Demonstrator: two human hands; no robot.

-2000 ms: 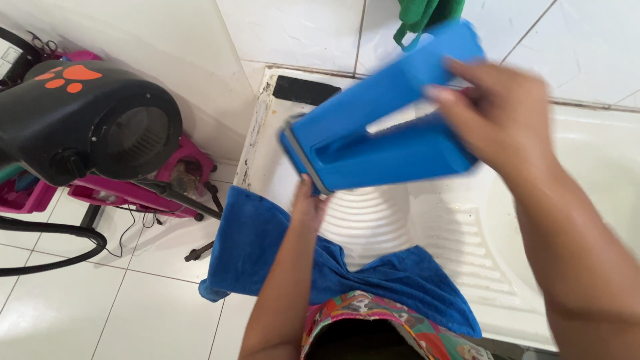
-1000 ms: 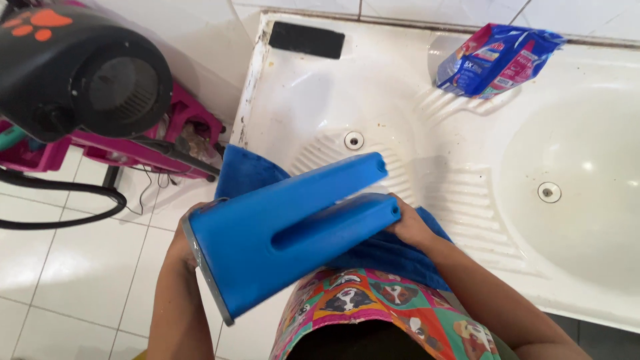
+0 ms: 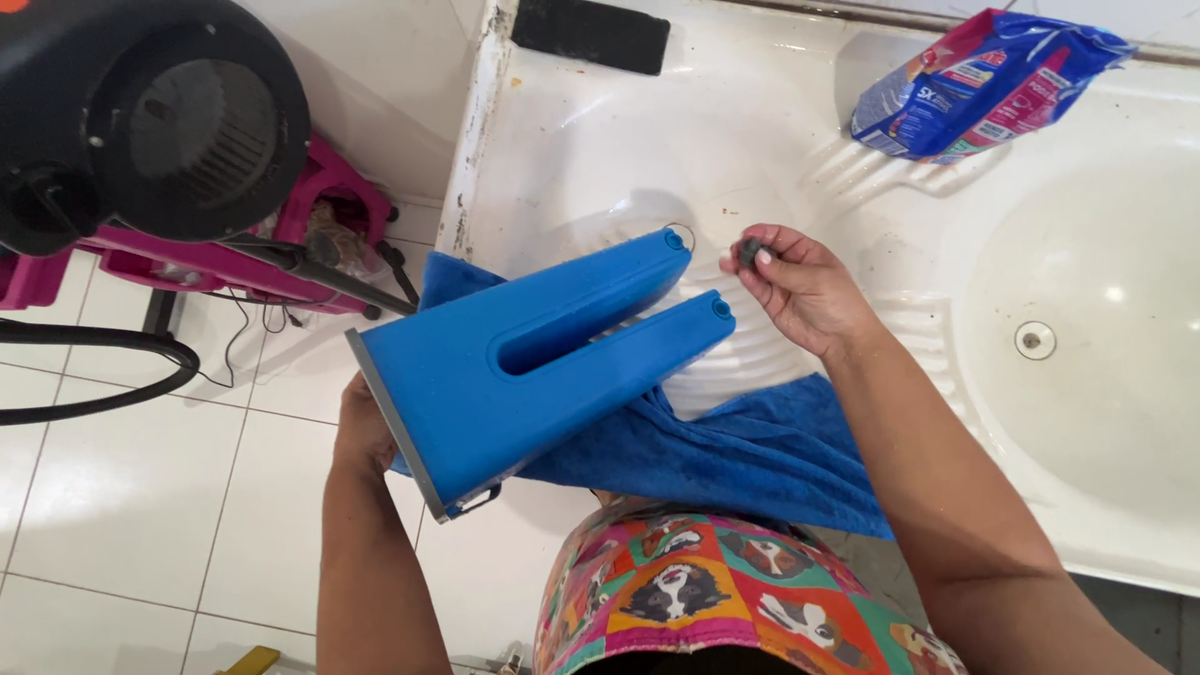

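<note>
A blue plastic container [image 3: 450, 375] with two prongs, a slot between them and a grey rim lies tilted over the sink's near edge. My left hand [image 3: 364, 427] grips it at the grey-rimmed end, its fingers partly hidden behind it. To the right of the prong tips, my right hand [image 3: 797, 286] pinches a small dark grey clump or cap [image 3: 750, 251]; which of these it is, I cannot tell. Each prong ends in a small round hole. Beneath the container a blue cloth [image 3: 778, 450] drapes over the sink edge.
The white double sink [image 3: 750, 122] holds a black rectangular pad [image 3: 591, 36] at the back left and a blue and pink package [image 3: 984, 89] at the back. On the left stand a black blower dryer [image 3: 150, 122] and a magenta plastic cart [image 3: 328, 187]. A black hose [image 3: 112, 408] curves beside them.
My right hand has left the prong ends and now holds a small dark thing beside them. Two seconds ago the container was raised over the sink with its prongs toward the upper right.
</note>
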